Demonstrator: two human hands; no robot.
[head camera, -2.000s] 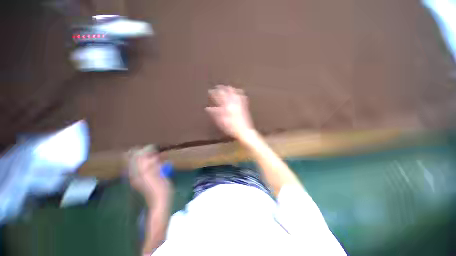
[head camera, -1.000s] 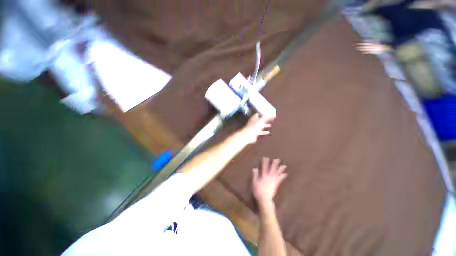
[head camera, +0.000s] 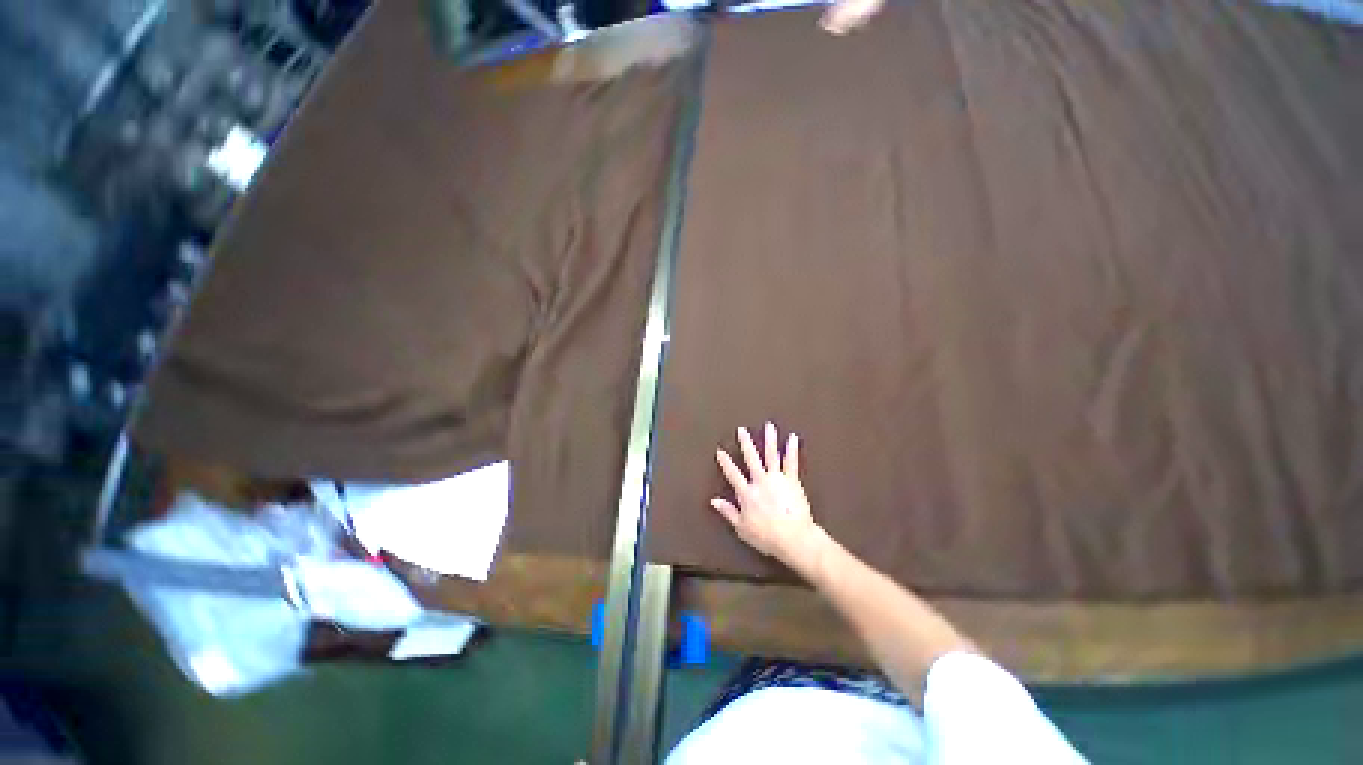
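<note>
Dark brown fabric (head camera: 882, 329) lies over the table on both sides of a long narrow metal rail (head camera: 650, 366). The rail crosses the cloth from the far edge and overhangs the near edge. My right hand (head camera: 768, 505) lies palm down on the cloth just right of the rail, fingers spread, holding nothing. My left hand is not visible; a tiny skin-toned spot shows at the bottom edge beside the rail, too small to tell. The cutter head is not visible. The cloth left of the rail has folds.
Blue pieces (head camera: 694, 638) sit by the rail at the wooden table edge (head camera: 1046, 634). White paper (head camera: 444, 519) and crumpled clear plastic (head camera: 224, 605) lie at the near left. Another person's hand (head camera: 851, 15) shows at the far edge. Blurred equipment stands beyond the left side.
The view has turned, so the rail now runs nearly upright. My left hand, earlier at the white cutter head, and that head have left view. My right hand remains spread on the cloth.
</note>
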